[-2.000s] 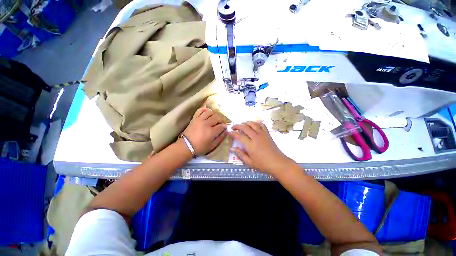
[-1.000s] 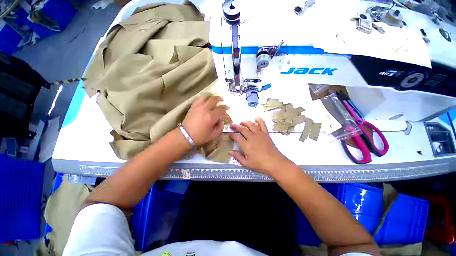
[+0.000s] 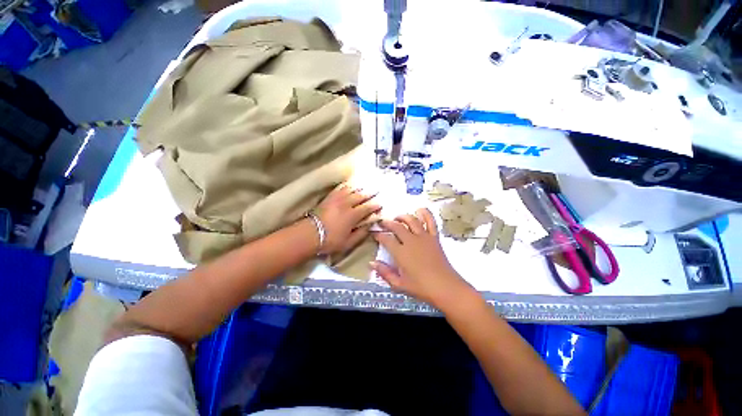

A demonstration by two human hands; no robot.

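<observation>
Khaki garment panels (image 3: 260, 138) lie heaped left of the needle, with one part reaching under my left hand to the front table edge. My left hand (image 3: 346, 219) holds this cloth down just in front of the presser foot (image 3: 393, 165), its fingers bent over the fabric. My right hand (image 3: 415, 252) is beside it at the cloth's right edge, palm down, fingertips close to my left fingers. Whether it grips anything is hidden. Small khaki cut pieces (image 3: 464, 215) lie in a loose pile right of the needle.
The white JACK sewing machine head (image 3: 504, 138) spans the back right. Pink-handled scissors (image 3: 586, 264) lie right of the pieces, blades under clear plastic. A measuring strip (image 3: 342, 301) runs along the front table edge. Blue bins (image 3: 569, 357) stand below.
The view has shifted, so the table and machine sit lower in the picture. My left hand, blurred and raised-looking a second ago, now lies flatter on the cloth. My right hand stays beside it.
</observation>
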